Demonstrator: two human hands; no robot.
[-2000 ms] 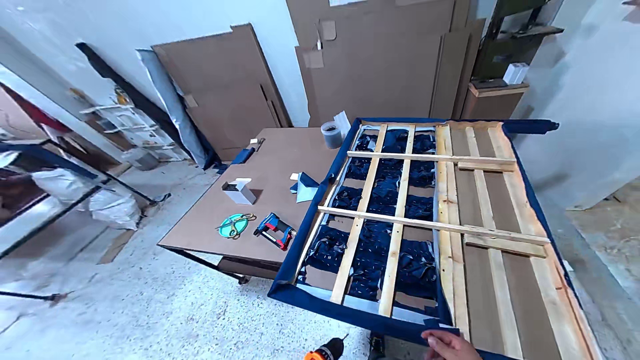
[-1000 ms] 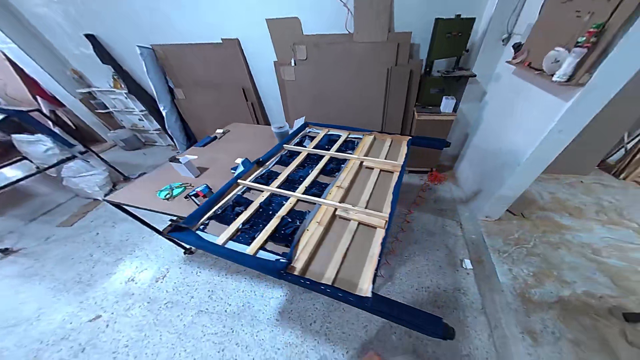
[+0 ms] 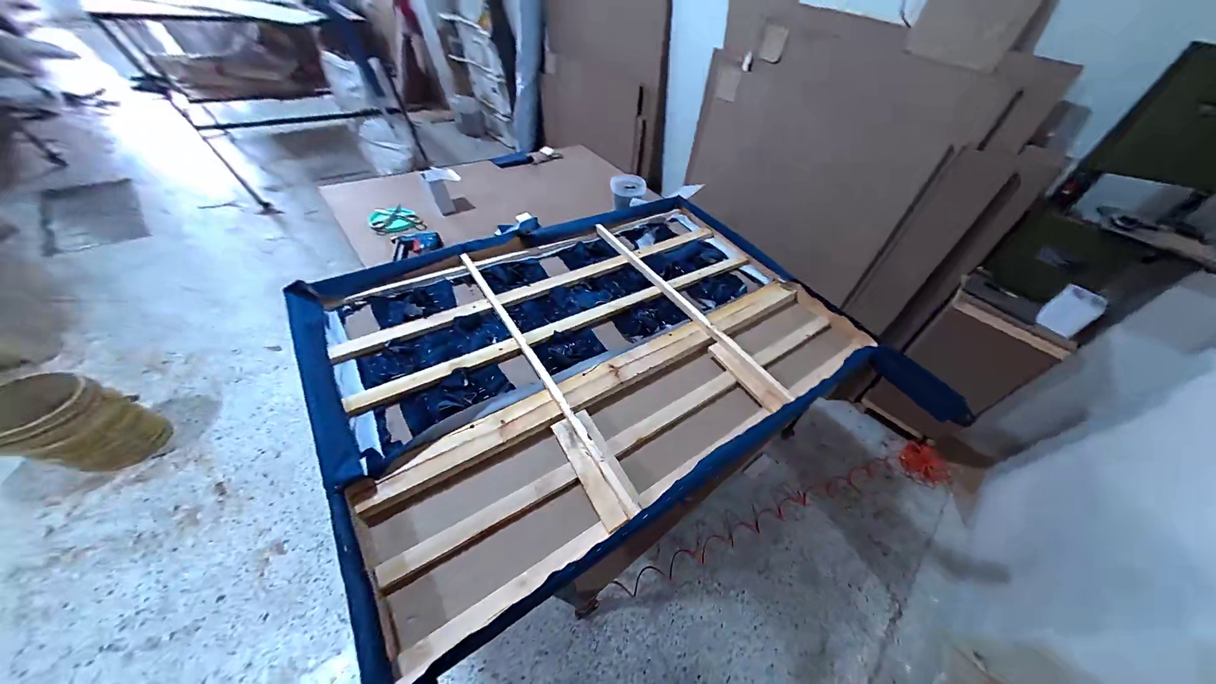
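Note:
Neither of my hands shows in the view now. A wooden slatted frame (image 3: 655, 372), edged in dark blue fabric, lies on a work table with its slats facing up. Crumpled dark blue fabric (image 3: 456, 394) shows between the slats of its far half; brown board lies under the near half. A padded blue leg or arm (image 3: 921, 385) sticks out at the right corner. On the brown tabletop (image 3: 518, 195) beyond lie a red and blue tool (image 3: 416, 245), scissors on a green item (image 3: 395, 220), a small white box (image 3: 439, 190) and a roll or tub (image 3: 628, 190).
An orange coiled air hose (image 3: 760, 521) runs across the floor at the right. A yellowish bucket (image 3: 81, 421) stands at the left. Large brown boards (image 3: 807, 142) lean on the back wall. A low cabinet (image 3: 974, 356) stands at the right, a metal-framed table (image 3: 285, 119) back left.
Two seconds ago a hand was at the frame's near blue edge; now no hand is in view. The view has swung strongly around the frame toward its right side.

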